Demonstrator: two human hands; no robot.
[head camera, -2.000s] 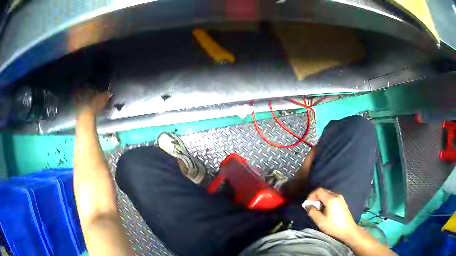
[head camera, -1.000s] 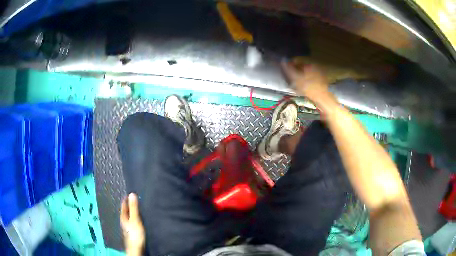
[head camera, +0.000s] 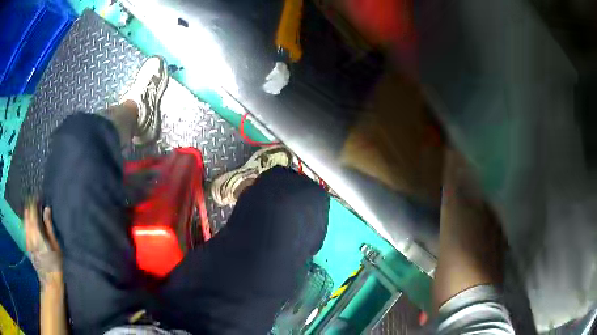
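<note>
A small white wad, perhaps tissue or tape (head camera: 277, 78), lies on the dark shelf, touching or beside the tip of the yellow-handled tool, perhaps a utility knife (head camera: 290, 31). My left hand (head camera: 42, 245) is bare, low at the left beside my thigh, fingers apart and empty. My right forearm, with a grey sleeve at the elbow, reaches up at the right. My right hand is hidden under or behind the blurred table edge; what it touches cannot be seen.
Tan cardboard (head camera: 386, 134) lies on the shelf. A red stool (head camera: 160, 216) is between my knees on the tread-plate platform (head camera: 72, 85). Blue crates (head camera: 33, 39) are upper left. A red hose (head camera: 252, 131) loops below the shelf edge. A green frame (head camera: 357, 307) stands lower right.
The view has turned and shifted right. The white wad, in my right hand at first, lies on the shelf. My right arm reaches further right, its hand now out of sight. My left hand has left the shelf.
</note>
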